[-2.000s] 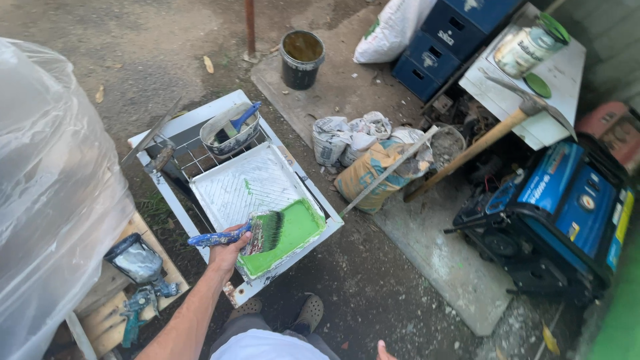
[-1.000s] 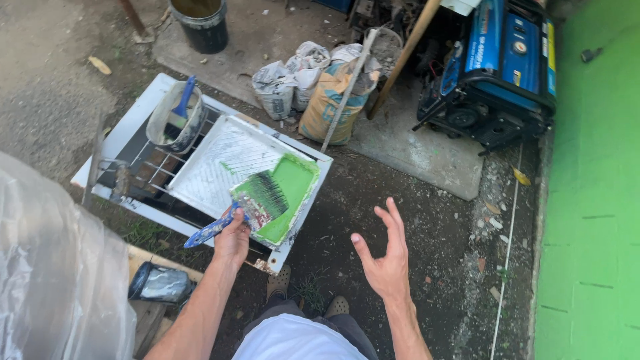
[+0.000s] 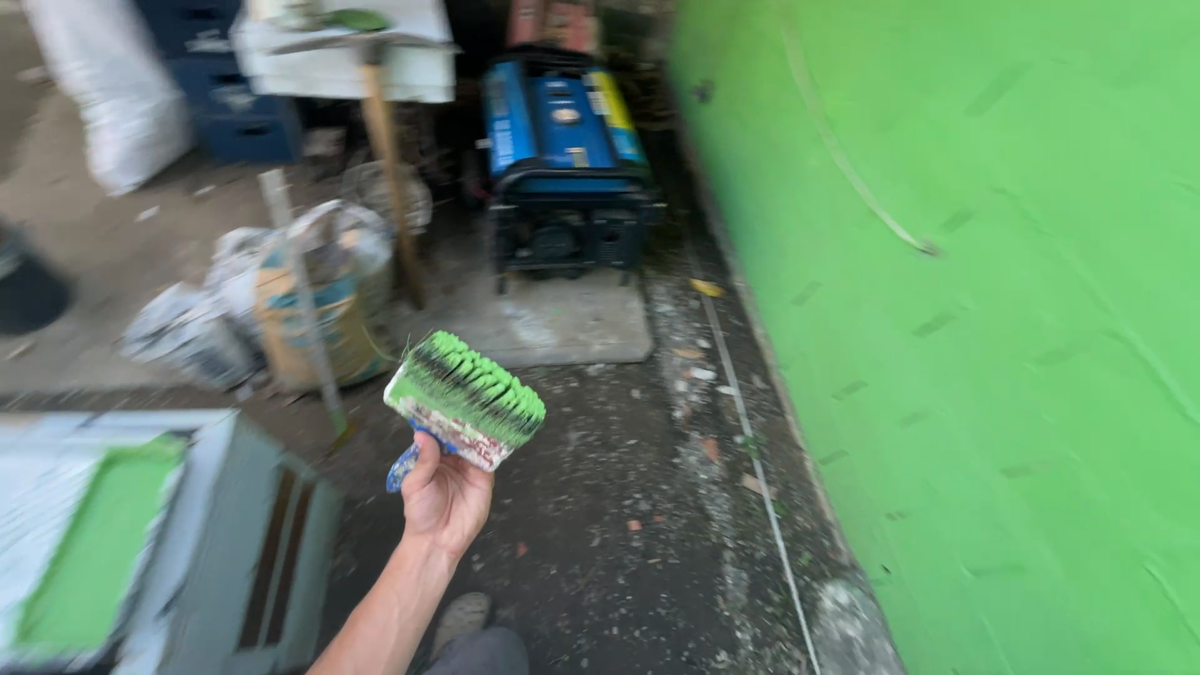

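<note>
My left hand (image 3: 444, 502) is closed around the blue, paint-spattered handle of a wide block paintbrush (image 3: 464, 401), held above the ground with its bristles up. Green paint coats the bristle tips, and dark bristles show below them. My right hand is out of view. At the lower left, green paint lies in a white paint tray (image 3: 28, 525), left of the brush and apart from it. A green painted wall (image 3: 937, 375) rises on the right; the brush does not touch it.
A blue generator (image 3: 567, 169) stands on a concrete slab beyond the brush. Left of it are filled sacks (image 3: 314, 309), a wooden-handled pickaxe (image 3: 389, 178) and dark blue crates (image 3: 239, 94). A pale string (image 3: 750, 441) runs along the wall's base.
My left hand has lifted the brush away from the tray, and its bristles now point up. My right hand has gone out of view. The view has swung right toward the wall.
</note>
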